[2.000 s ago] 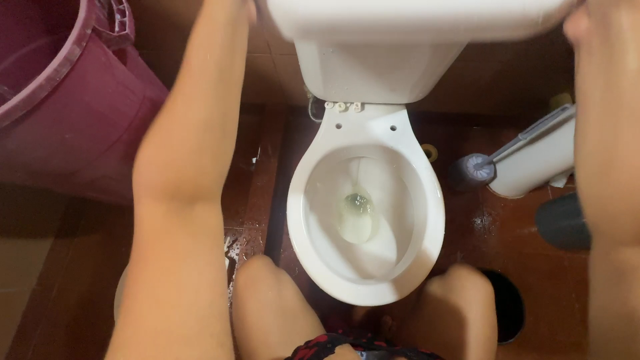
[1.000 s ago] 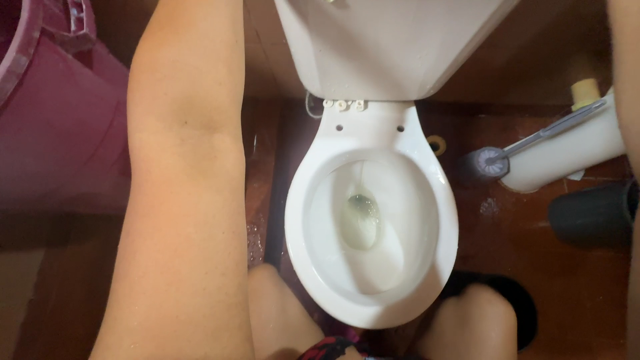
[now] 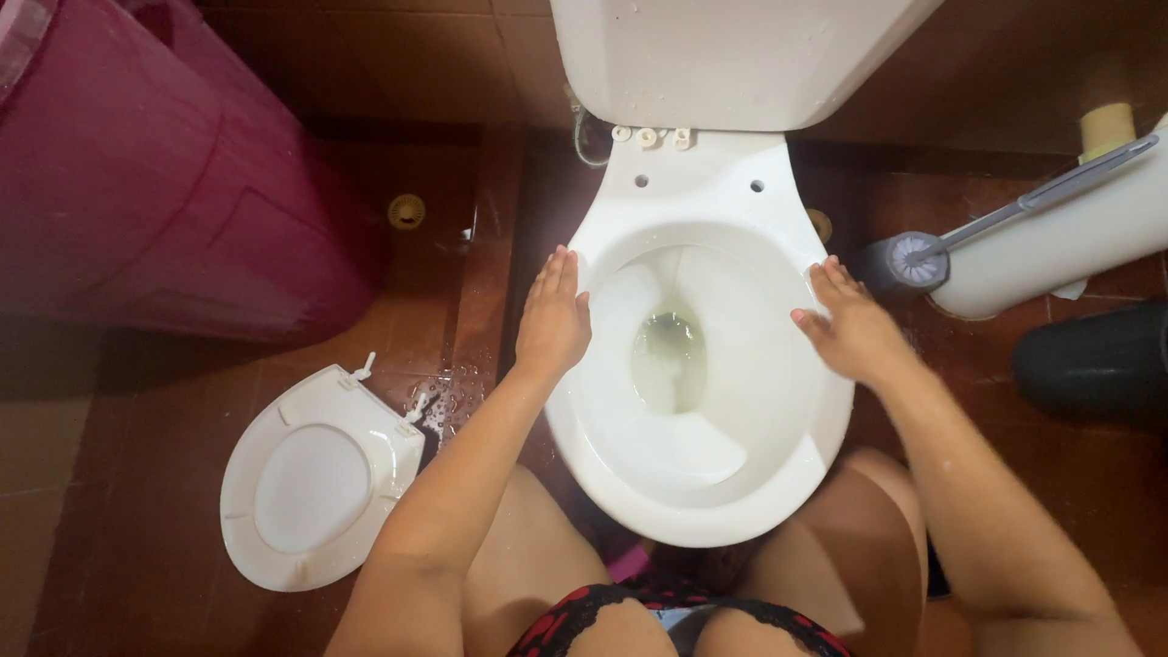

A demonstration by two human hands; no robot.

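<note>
A white ceramic toilet bowl (image 3: 693, 520) stands in front of me with no seat on it; two bolt holes show at its back. Flat against the left side of its rim lies my left hand (image 3: 555, 315). My right hand (image 3: 853, 319) rests on the right side of the rim, fingers slightly apart. Neither hand grips anything. Small white plastic nuts and washers (image 3: 647, 138) sit at the back of the bowl, by the base of the cistern (image 3: 712, 68). A white toilet seat with its lid (image 3: 315, 488) lies on the tiled floor at the left, its hinge bolts sticking out.
A large magenta plastic bin (image 3: 173, 182) stands at the left, near a round floor drain (image 3: 406, 212). To the right are a toilet brush (image 3: 1013, 210) in a grey holder, a white pipe (image 3: 1049, 228) and a dark cylindrical container (image 3: 1095, 360). Water drops wet the floor beside the seat.
Both hands have come down onto the rim; two seconds ago they were up at the sides of the cistern. The seat on the floor has come into view.
</note>
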